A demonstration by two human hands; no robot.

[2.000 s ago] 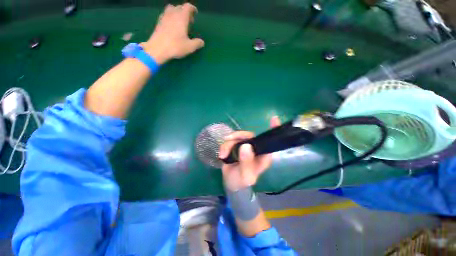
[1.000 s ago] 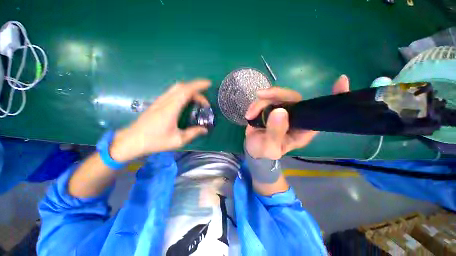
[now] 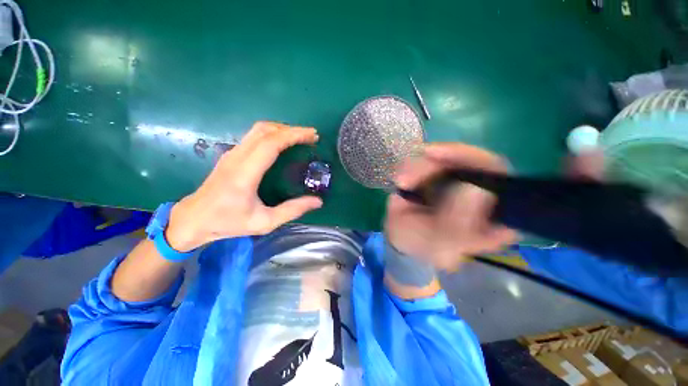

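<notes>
The small electronic unit (image 3: 317, 176) lies on the green bench mat, dark with a shiny purplish face. My left hand (image 3: 249, 181) is around it, thumb and forefinger apart on either side, not touching it. My right hand (image 3: 453, 203) is blurred and closed around the black electric screwdriver (image 3: 581, 211), whose narrow front end points left. The round screw dish (image 3: 377, 139), full of silver-grey speckle, lies just behind and beside my right hand. The screwdriver tip is too blurred to make out.
A thin silver sliver (image 3: 420, 98) lies right of the dish. A pale green fan (image 3: 649, 136) stands at the right. A white cable (image 3: 51, 68) with a green tie lies at the far left. Cardboard boxes (image 3: 596, 354) are below right. The black cord trails right.
My left hand has opened from around the unit, which now lies free between the fingers. My right hand and the screwdriver have shifted right, uncovering more of the dish. The camera view has moved slightly.
</notes>
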